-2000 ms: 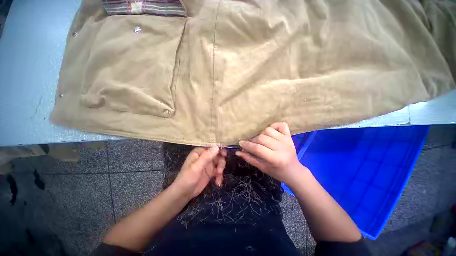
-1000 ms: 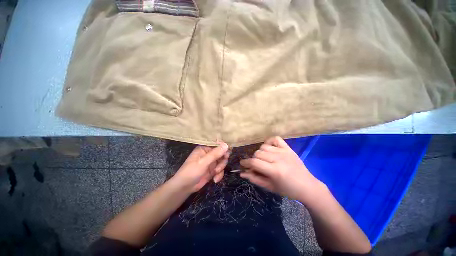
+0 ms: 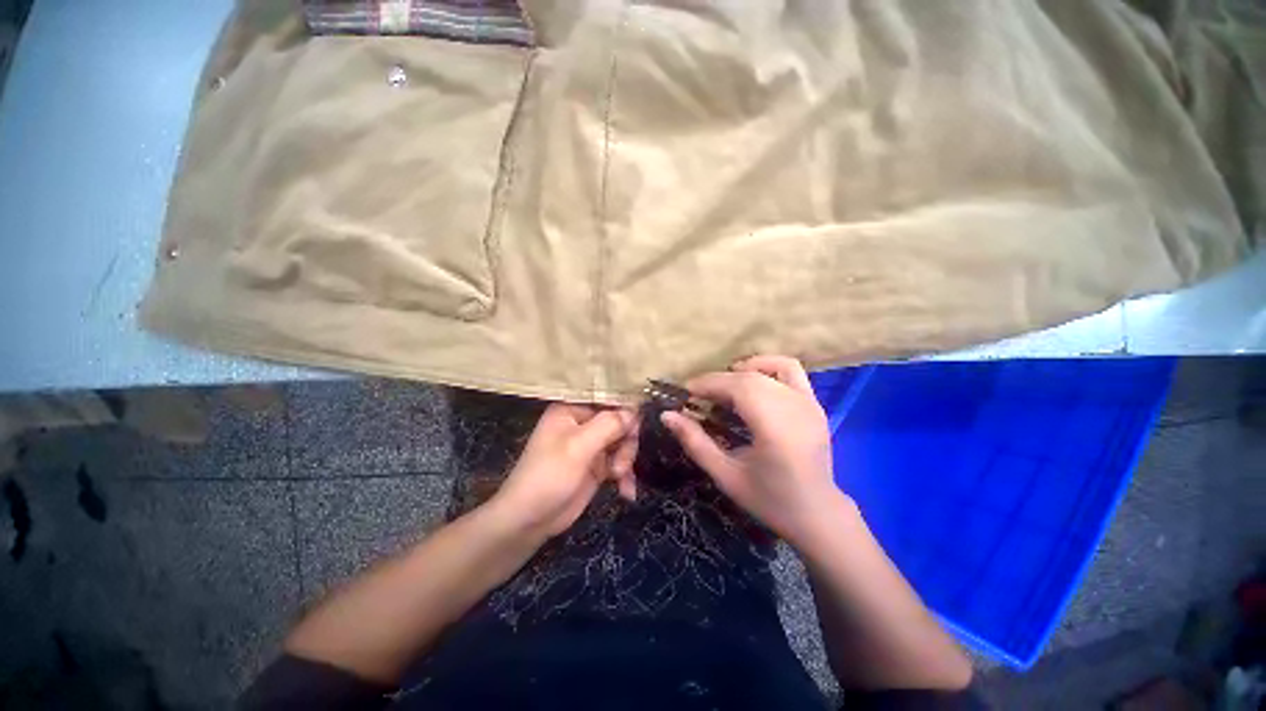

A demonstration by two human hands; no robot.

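A tan jacket [image 3: 833, 181] lies spread on the table, its hem hanging at the near edge. A patch pocket [image 3: 375, 181] with a snap is at left, under a raised plaid pocket flap [image 3: 417, 20]. My left hand [image 3: 569, 461] pinches at the hem near the foot of the side seam [image 3: 605, 236]; any thread between the fingertips is too small to tell. My right hand [image 3: 764, 438] holds small dark thread snips [image 3: 680, 400], their tip at the hem just right of the left fingertips.
The pale table [image 3: 83, 236] shows at left and along the near right edge. A blue plastic bin [image 3: 1014, 486] is below the table edge at right. My dark lap [image 3: 625, 611] is strewn with thread scraps. Speckled floor tiles [image 3: 375, 486] show below.
The snips in my right hand have come up to the hem and show more clearly than before. My left hand stays at the hem. The jacket is shifted slightly left in view.
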